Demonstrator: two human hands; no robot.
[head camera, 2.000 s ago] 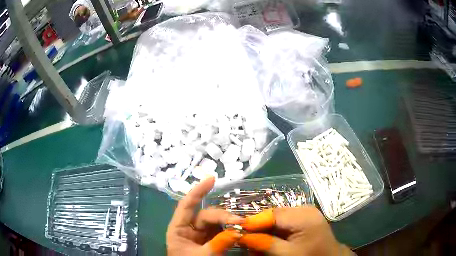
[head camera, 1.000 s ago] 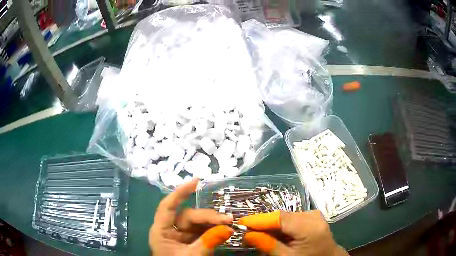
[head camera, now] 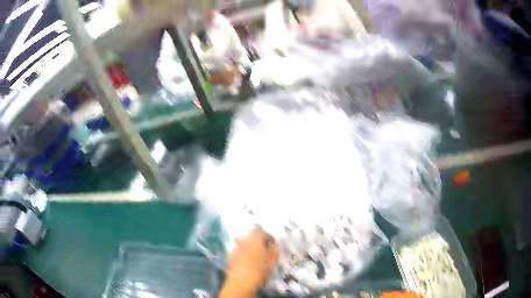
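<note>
The picture is blurred. My left hand (head camera: 249, 265) is at the near left part of the large clear bag (head camera: 297, 157), at the white plastic caps (head camera: 326, 250). Its fingertips are smeared, and I cannot tell if they hold anything. Of my right hand only an orange finger cot (head camera: 400, 294) shows, cut off by the bottom edge; what it holds is hidden. The clear box of off-white sleeves (head camera: 434, 265) is at the lower right. The slotted tray (head camera: 157, 270) is at the lower left, cut off by the bottom edge.
A smaller clear bag (head camera: 402, 169) lies right of the large one. A loose orange finger cot (head camera: 461, 177) lies at the right. A pale metal post (head camera: 110, 105) slants down at the left. Blurred people (head camera: 224, 49) are across the bench. A dark phone (head camera: 492, 262) lies at the right edge.
The view has tilted up and shifted left. My hands have parted: the left has moved forward to the caps, the right is nearly out of view. The rod box has almost left the picture.
</note>
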